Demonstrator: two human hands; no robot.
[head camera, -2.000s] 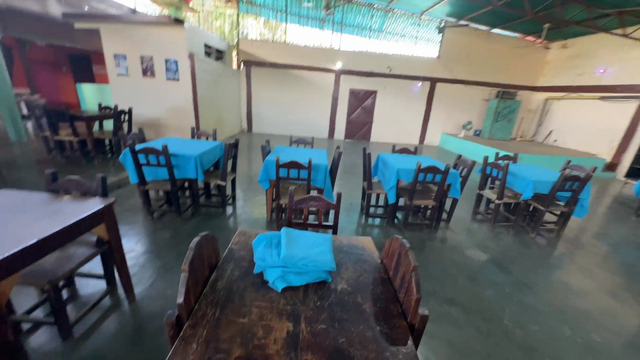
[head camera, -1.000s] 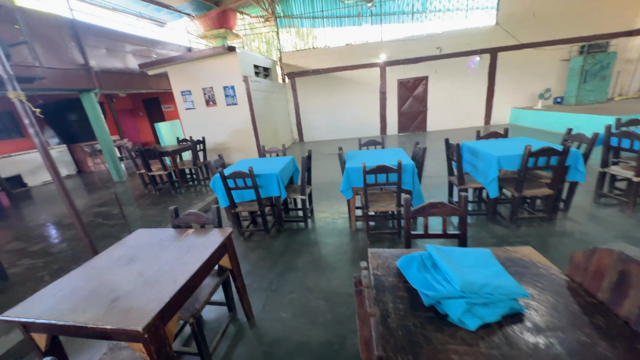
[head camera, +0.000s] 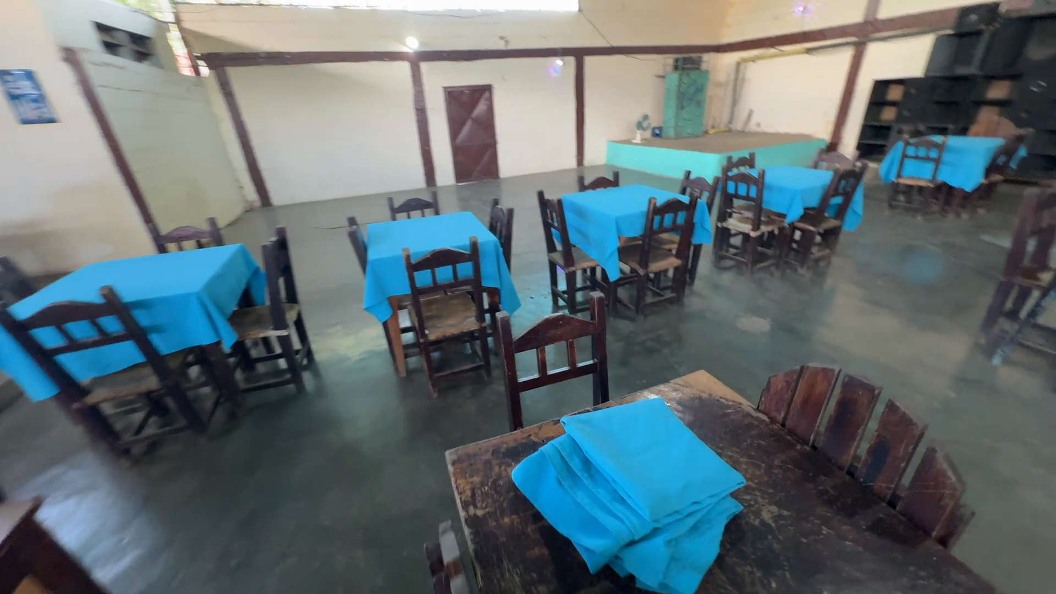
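Neither my left hand nor my right hand shows in the head view. A stack of folded blue tablecloths (head camera: 635, 487) lies on a dark, worn wooden table (head camera: 792, 528) at the lower right. The cloths overlap unevenly, with the top one folded into a rough square. Behind this table's far edge stands a wooden chair (head camera: 557, 346). A slatted chair back (head camera: 858, 437) runs along its right side, and part of another chair (head camera: 447, 561) shows at its left.
Tables under blue cloths stand beyond, at the left (head camera: 148, 289), center (head camera: 437, 247) and farther right (head camera: 627, 210), with wooden chairs around them. A corner of another table (head camera: 41, 553) shows at lower left. A turquoise-edged platform (head camera: 685, 158) lies against the back wall.
The view has swung left, then back right and closer to the tablecloth stack. The stack remains on the bare wooden table.
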